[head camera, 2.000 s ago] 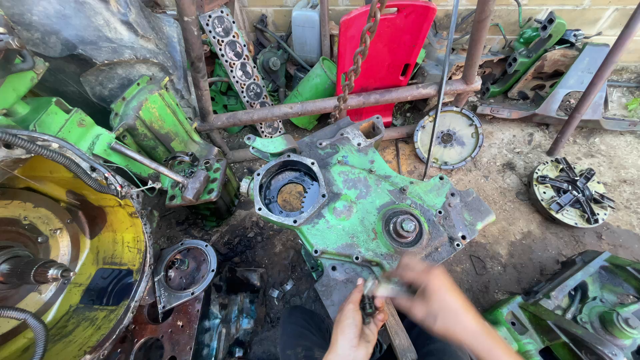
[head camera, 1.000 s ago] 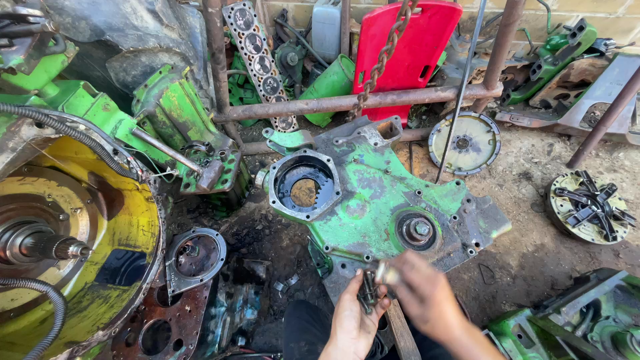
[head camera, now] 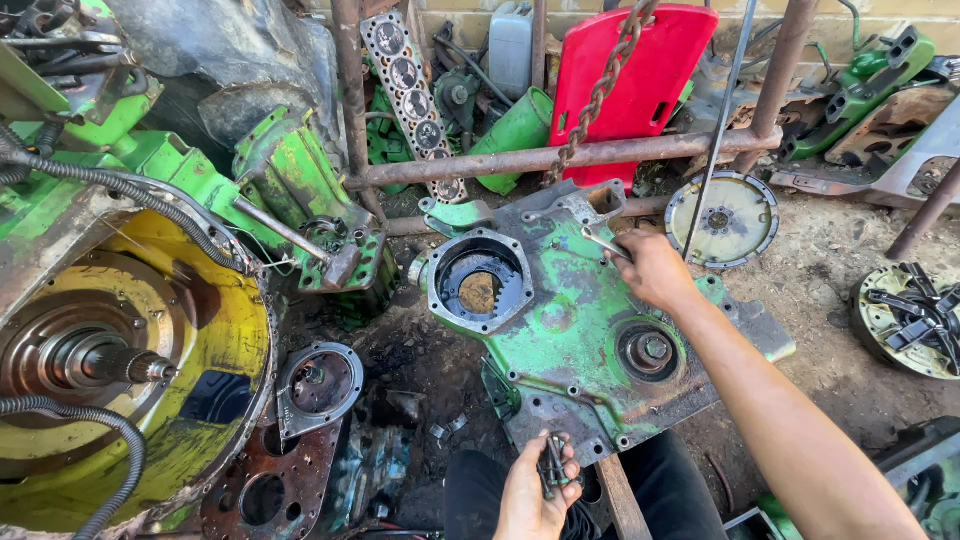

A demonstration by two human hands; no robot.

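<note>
A green cast-metal engine cover (head camera: 559,300) lies before me, with a round flanged opening at its left and a hub with a central bolt (head camera: 652,349) at its lower right. Over the cover's upper right, my right hand (head camera: 651,262) grips a wrench (head camera: 606,244), whose end rests at or just above the cover's surface; I cannot tell which. Below the cover's near edge, my left hand (head camera: 541,480) holds several dark bolts (head camera: 553,466) in its fingers. Beneath that near edge stands a wooden piece (head camera: 622,499), between my legs.
On the left is a yellow-lined housing (head camera: 217,330) with a splined shaft. A rusty pipe frame (head camera: 570,156) and hanging chain (head camera: 600,94) cross behind the cover. A flywheel (head camera: 724,217) and a clutch pressure plate (head camera: 911,319) lie right. A ring-shaped metal cover (head camera: 319,390) sits lower left.
My right hand has moved from beside my left hand, up and over the cover, where the wrench now shows in it. My left hand stays low with the bolts.
</note>
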